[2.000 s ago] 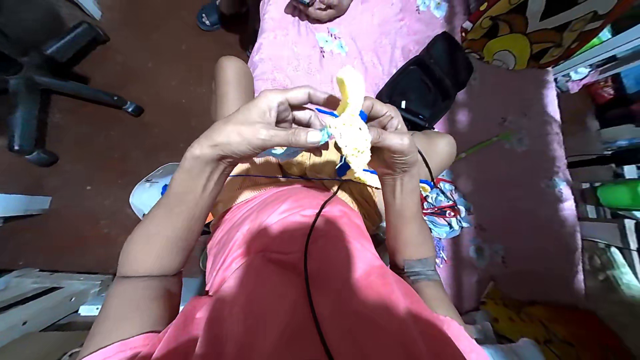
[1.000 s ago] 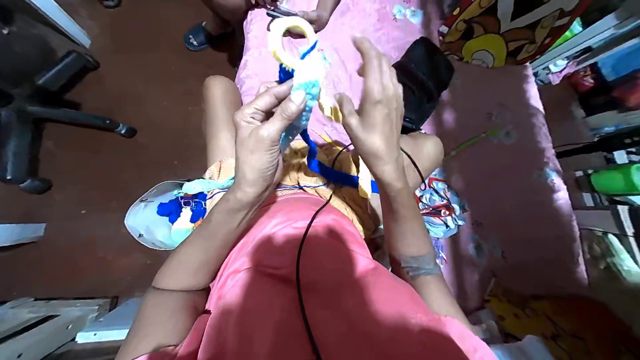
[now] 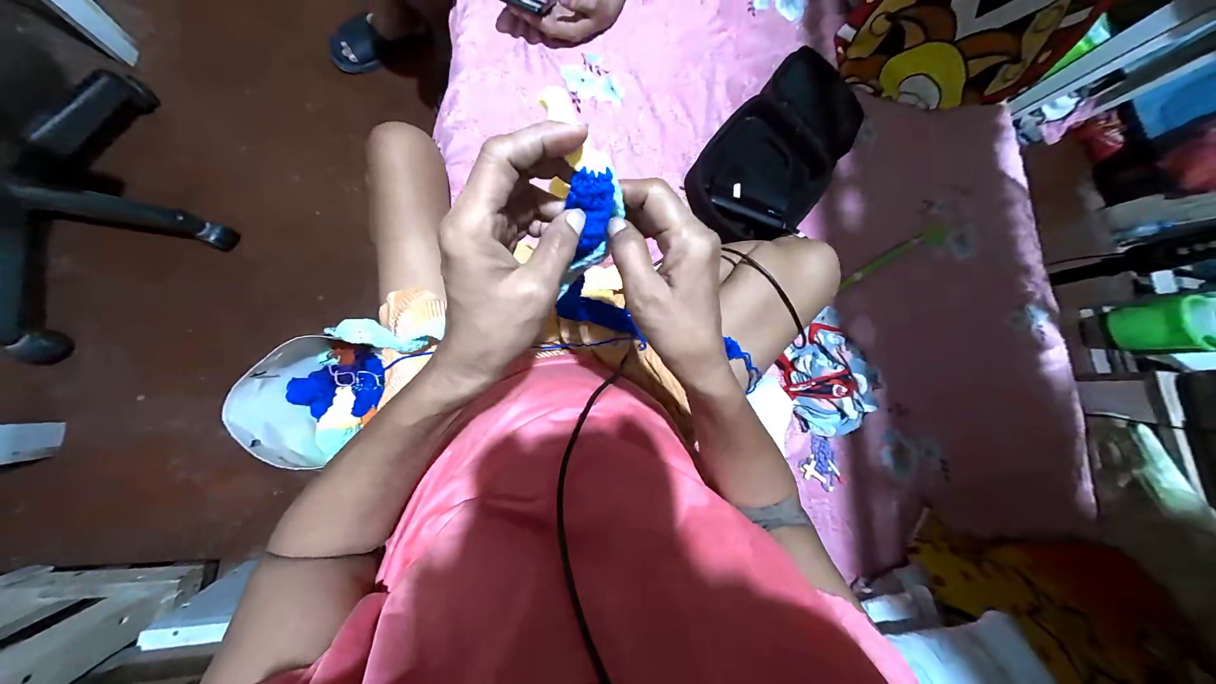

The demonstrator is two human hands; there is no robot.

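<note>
Both hands hold a piece of knitted or crocheted yarn work (image 3: 593, 204) in front of my lap, its blue section facing up, with white, pale yellow and light-blue parts around it. My left hand (image 3: 508, 237) pinches its left side, thumb on the blue stitches. On the other side my right hand (image 3: 670, 266) grips the edge between thumb and curled fingers. A blue strip (image 3: 598, 309) hangs below the hands over my lap, and a thin blue strand runs left towards a white bag (image 3: 275, 408) of blue, white and light-green yarn pieces.
A black open case (image 3: 774, 142) lies on the pink floral mattress (image 3: 969, 285) beyond my right knee. A bundle of patterned cloth (image 3: 831, 375) is beside my right thigh. A black cable (image 3: 565, 513) crosses my shirt. Another person's hand (image 3: 575, 17) rests at the top; a chair base (image 3: 114, 204) stands left.
A second ago my right hand was apart from the yarn work, fingers extended; now it grips it. The work has been lowered and turned, and its blue section faces up.
</note>
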